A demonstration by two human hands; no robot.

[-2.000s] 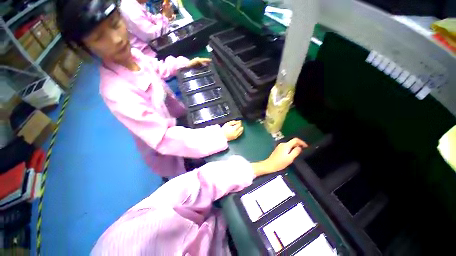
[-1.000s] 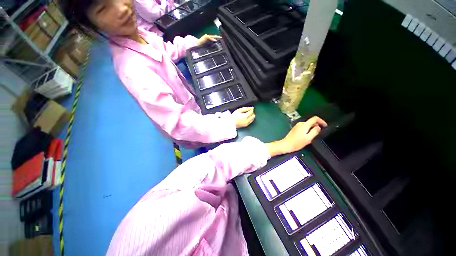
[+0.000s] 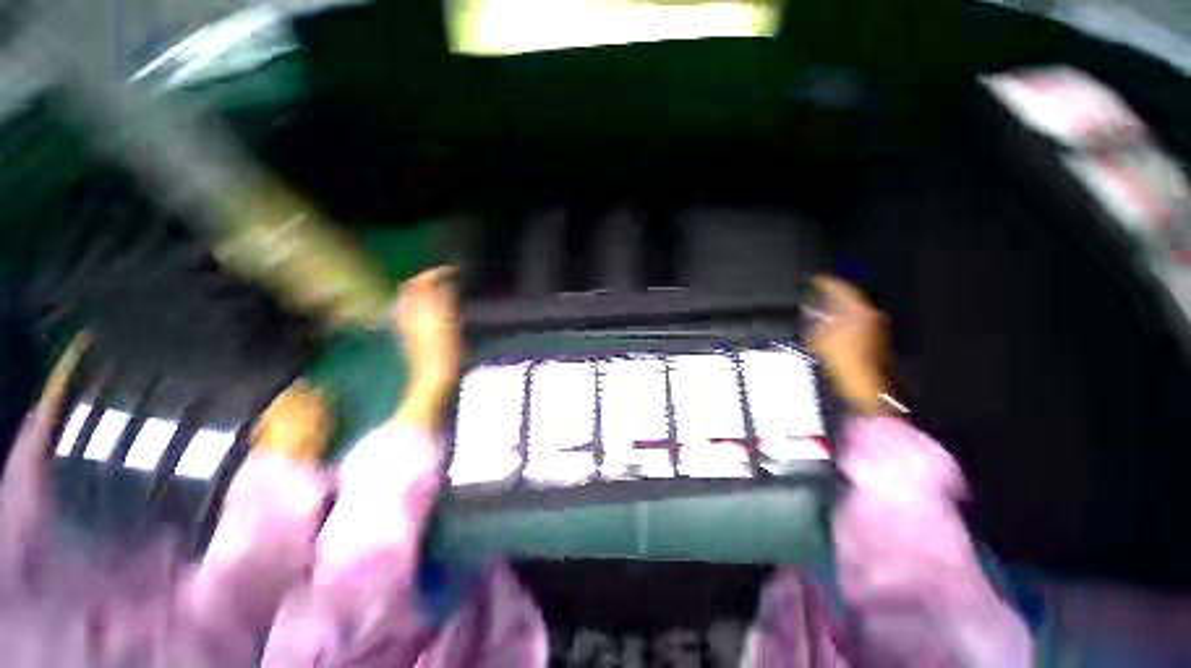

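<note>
The picture is blurred. The phone tray (image 3: 627, 495) lies flat in front of me with several lit white smartphones (image 3: 635, 415) side by side, some with red marks near the lower edge. The black rear foam tray (image 3: 745, 261) lies behind it, with dark slots. My left hand (image 3: 428, 333) is at the left end of the rear tray, fingers forward. My right hand (image 3: 849, 339) is at its right end, with a small dark blue thing by the fingertips. The blur hides whether either hand grips the tray.
A neighbour's hand (image 3: 294, 420) and pink sleeve are close at left, beside a tray with lit phones (image 3: 150, 442). Black stacked trays (image 3: 170, 307) and a bench post wrapped in yellow (image 3: 301, 255) stand at rear left. A black stack with white-and-red tops (image 3: 1110, 144) is at right.
The view has swung from the left side to straight ahead. My right hand has come into view. The lit phone tray now shows whole in the middle.
</note>
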